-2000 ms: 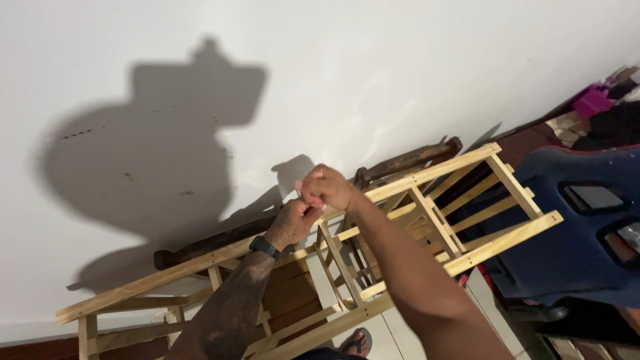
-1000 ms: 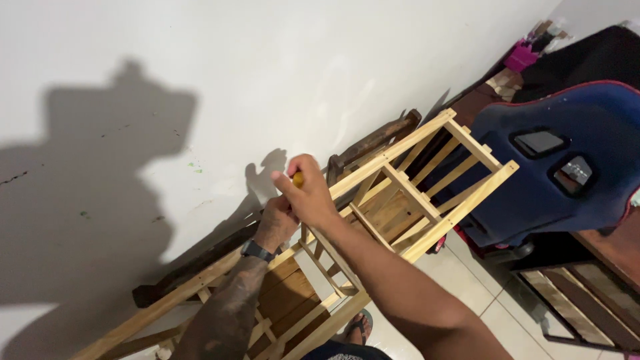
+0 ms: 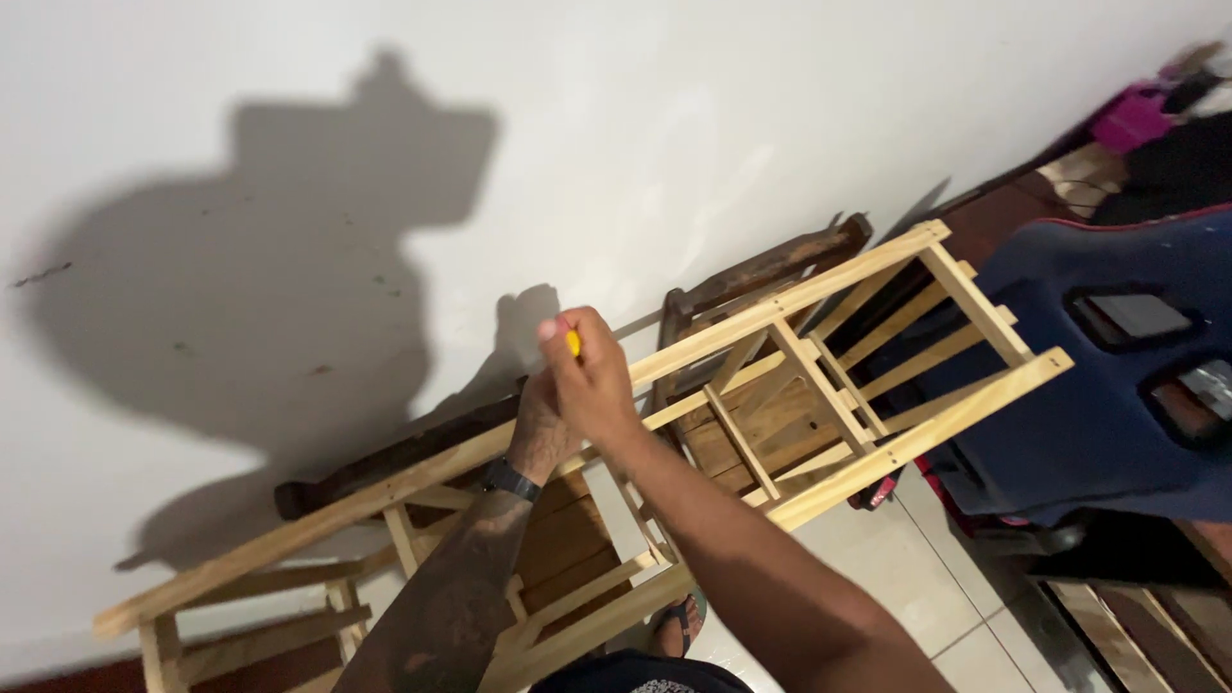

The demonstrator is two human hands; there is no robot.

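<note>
A long pale wooden frame [image 3: 847,269] with crosspieces and slats lies slanted across the view, below and beyond my arms. My right hand [image 3: 592,385] is closed around a tool's yellow handle [image 3: 574,343]; the rest of that tool is hidden in the fist. Just below it, my left hand [image 3: 544,423], with a black watch on the wrist, presses close against the right one over the frame's far rail. Its fingers are mostly hidden, so what it holds cannot be made out.
Behind the frame, dark wooden furniture [image 3: 770,265] stands against the white wall [image 3: 597,144]. A blue chair back [image 3: 1107,385] is close to the frame's right end. Magenta material [image 3: 1131,120] lies at upper right. My sandalled foot [image 3: 680,626] is on the tiled floor [image 3: 866,577] below.
My right hand now grips a yellow handle, visible since one second ago; two seconds ago none showed and both hands' fingers met above the rail. The view has shifted between frames.
</note>
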